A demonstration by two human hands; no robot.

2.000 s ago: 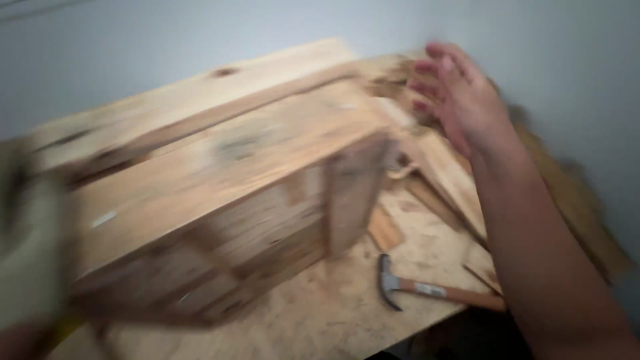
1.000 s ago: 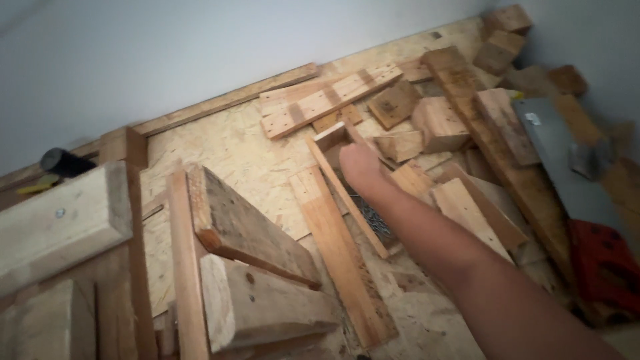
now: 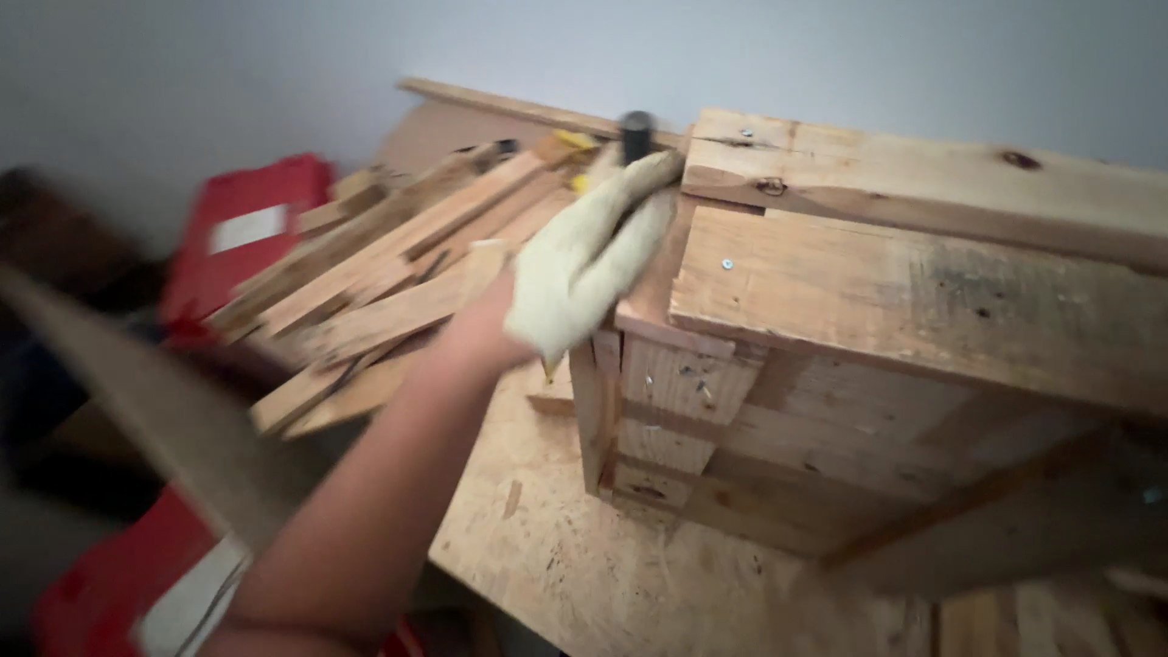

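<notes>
My left hand (image 3: 593,255), in a pale work glove, reaches to the left end of a wooden box-like structure (image 3: 849,401) built of boards. Its fingers lie near the end of the top planks; whether they touch or grip anything is unclear. Just behind the fingertips stands a black cylindrical object (image 3: 636,137), blurred, with something yellow (image 3: 575,140) beside it. A screw head (image 3: 727,264) shows in the front top board (image 3: 912,292), and another (image 3: 746,132) in the rear plank (image 3: 912,182). My right hand is out of the frame.
Wood strips (image 3: 392,265) lie piled left of the structure. Beyond them is a red case (image 3: 246,228) with a white label. Another red object (image 3: 119,584) sits at lower left, near a blurred slanting board (image 3: 155,411). The particle-board worktop (image 3: 584,557) has its edge at the lower middle.
The view has swung left, away from the box of metal fasteners where my bare right hand was a second ago. That hand has left the frame, and my gloved left hand is now in sight.
</notes>
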